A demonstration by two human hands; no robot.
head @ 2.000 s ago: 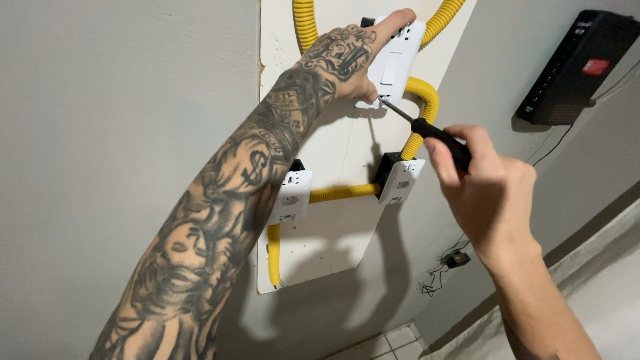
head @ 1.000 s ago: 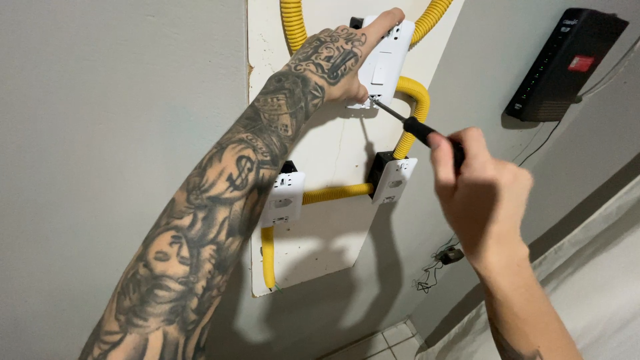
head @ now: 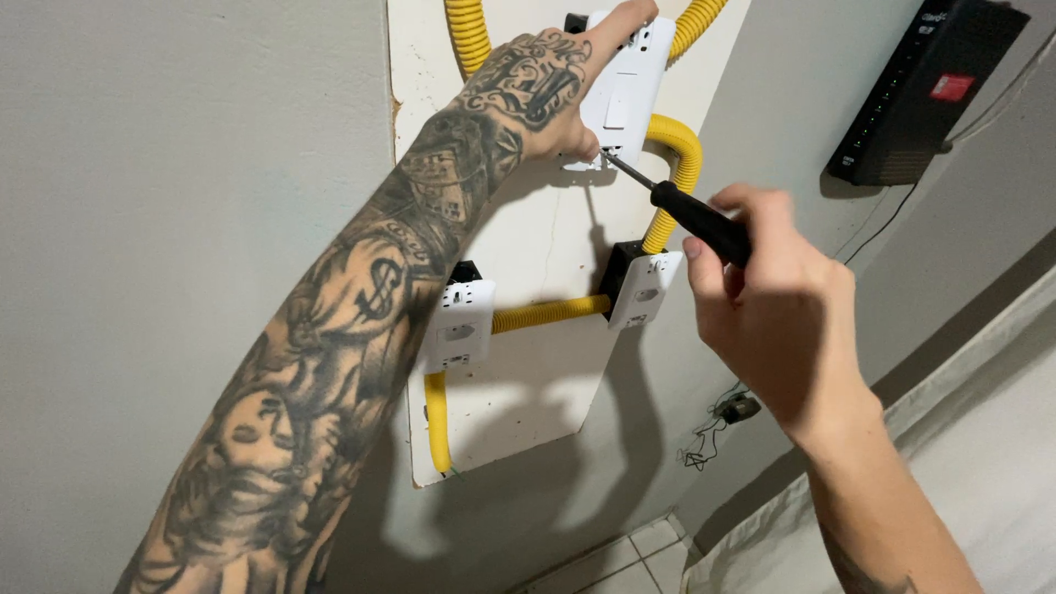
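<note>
My left hand [head: 549, 95] grips the upper white switch plate [head: 623, 103] by its left side, with a finger over the top and the thumb near the lower edge. In my right hand [head: 771, 305] is a screwdriver [head: 701, 221] with a black handle, its tip at the slots by the plate's lower edge. Whether the tip sits in a screw head cannot be told. Below are two white socket plates, the left one [head: 460, 330] partly behind my left forearm, the right one [head: 648, 289] on a black box [head: 620, 268].
Yellow corrugated conduit [head: 551, 313] links the boxes on a white board [head: 528, 388]. A black modem or router [head: 916, 91] with lit lights hangs on the right wall. Lower right are a small dark device [head: 737, 408] with loose wires and white fabric [head: 949, 462].
My right hand has shifted its hold on the screwdriver handle, its fingers now differently placed. The tip stays at the plate's lower edge, and my left hand keeps its hold.
</note>
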